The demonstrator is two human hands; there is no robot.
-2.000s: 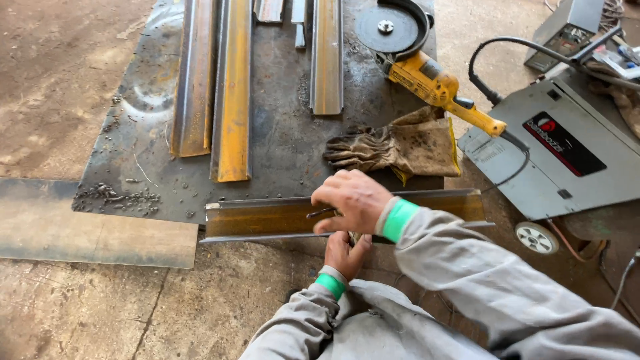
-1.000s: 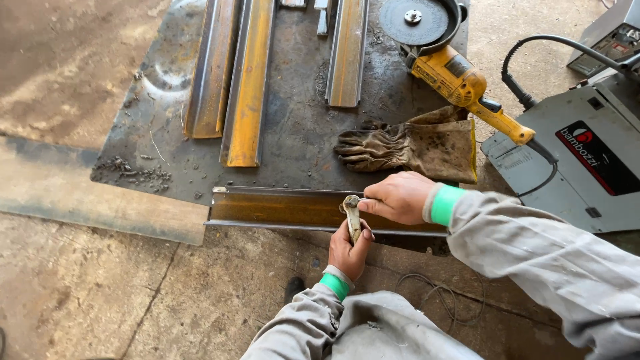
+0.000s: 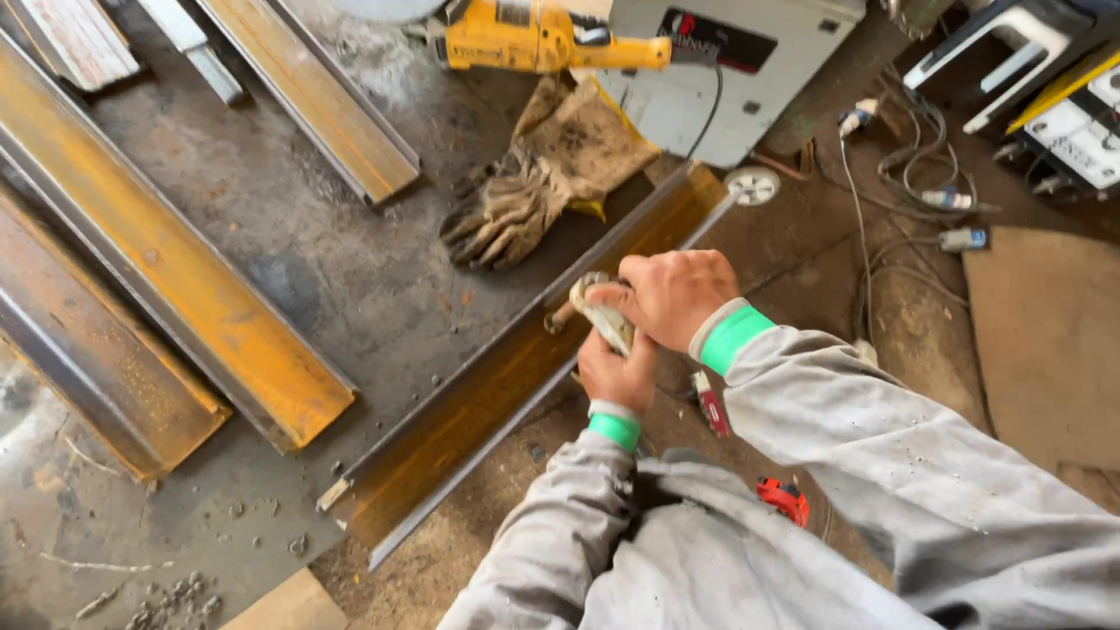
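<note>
My left hand (image 3: pixel 618 372) is closed around the body of a small whitish tool (image 3: pixel 604 311), whose exact kind I cannot tell. My right hand (image 3: pixel 678 293) grips the tool's upper end, its thumb lying across it. A short round metal end (image 3: pixel 557 318) sticks out from the tool to the left. Both hands are over a rusty steel U-channel (image 3: pixel 472 394), which lies diagonally along the edge of the dark metal tabletop. Whether the tool touches the channel I cannot tell. Stained leather work gloves (image 3: pixel 516 210) lie just beyond it.
More steel channels (image 3: pixel 192 289) lie at the left. A yellow angle grinder (image 3: pixel 525 39) is at the top, beside a grey wheeled welding machine (image 3: pixel 726 79). Cables with plugs (image 3: pixel 949 199) and a brown board (image 3: pixel 1046 350) are on the floor at the right. A red tool (image 3: pixel 783 500) shows by my clothing.
The view has turned, so the channel now runs diagonally. Two seconds ago my right hand was spread above the left; now both hands are on the whitish tool.
</note>
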